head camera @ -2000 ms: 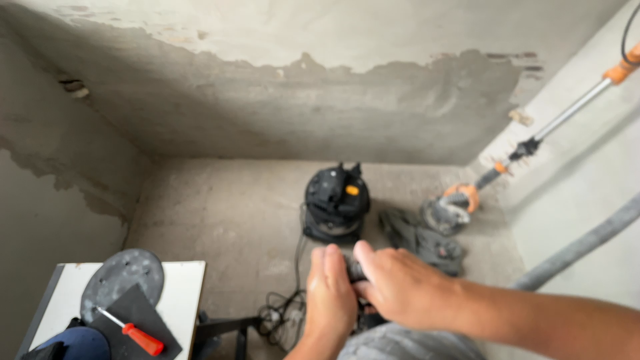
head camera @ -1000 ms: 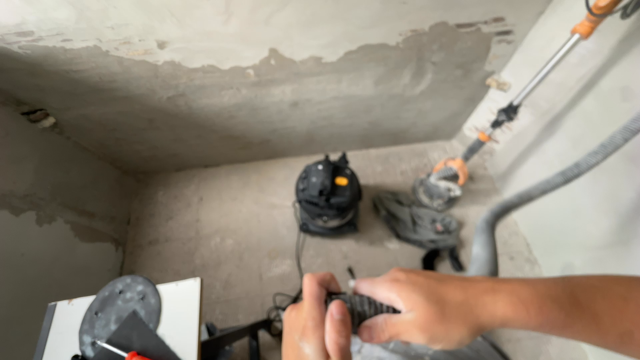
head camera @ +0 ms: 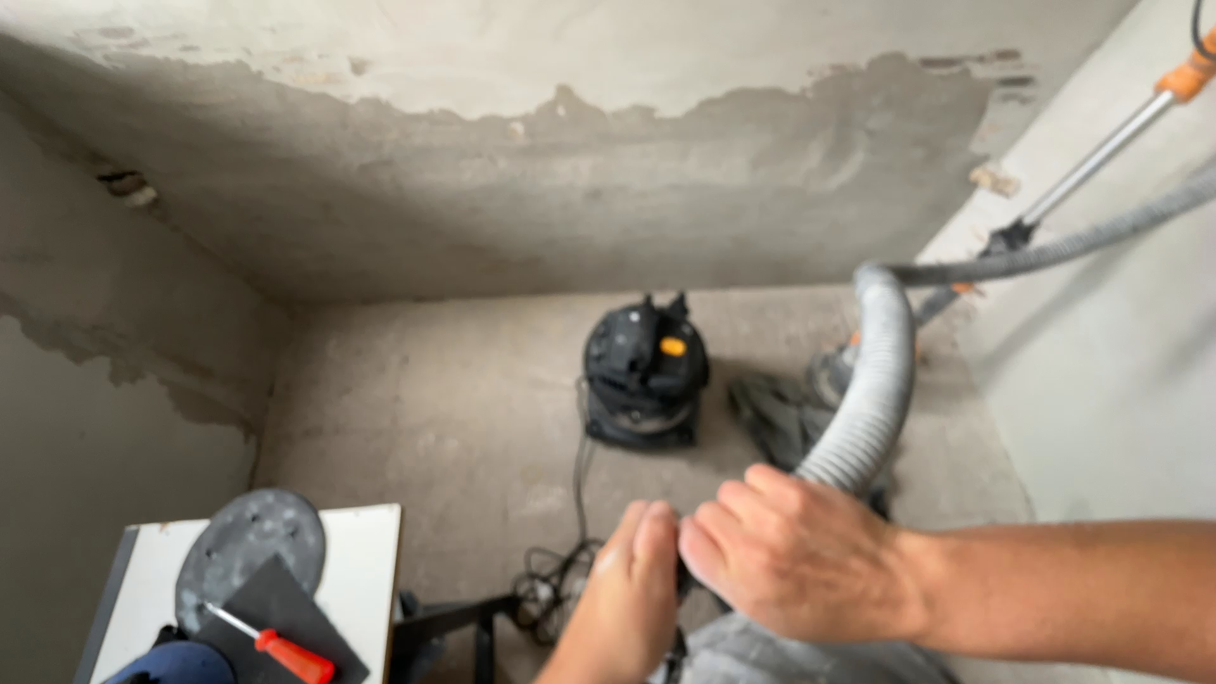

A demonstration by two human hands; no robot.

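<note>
My right hand point(head camera: 793, 556) is closed around the end of a grey corrugated vacuum hose point(head camera: 874, 380), which bends up and away to the right. Against it, thumb to thumb, is my left hand point(head camera: 632, 579), its fingers curled round a dark part mostly hidden between the hands. Beyond them a black shop vacuum point(head camera: 646, 370) with a yellow-orange spot stands on the floor. A long-neck drywall sander point(head camera: 1102, 157) with orange parts leans at the right wall, its head partly behind the hose.
At lower left, a white board point(head camera: 366, 541) carries a round sanding pad point(head camera: 252, 546), a dark abrasive sheet point(head camera: 280, 608), a red-handled screwdriver point(head camera: 294, 655) and a blue item point(head camera: 180, 665). Black cable point(head camera: 541, 589) lies coiled on the floor. A dark grey bag or cloth point(head camera: 779, 418) lies beside the vacuum.
The hose has risen into a tall bend in front of the sander's head; a second ago it ran lower at the right. My right hand has turned its knuckles upward on the hose.
</note>
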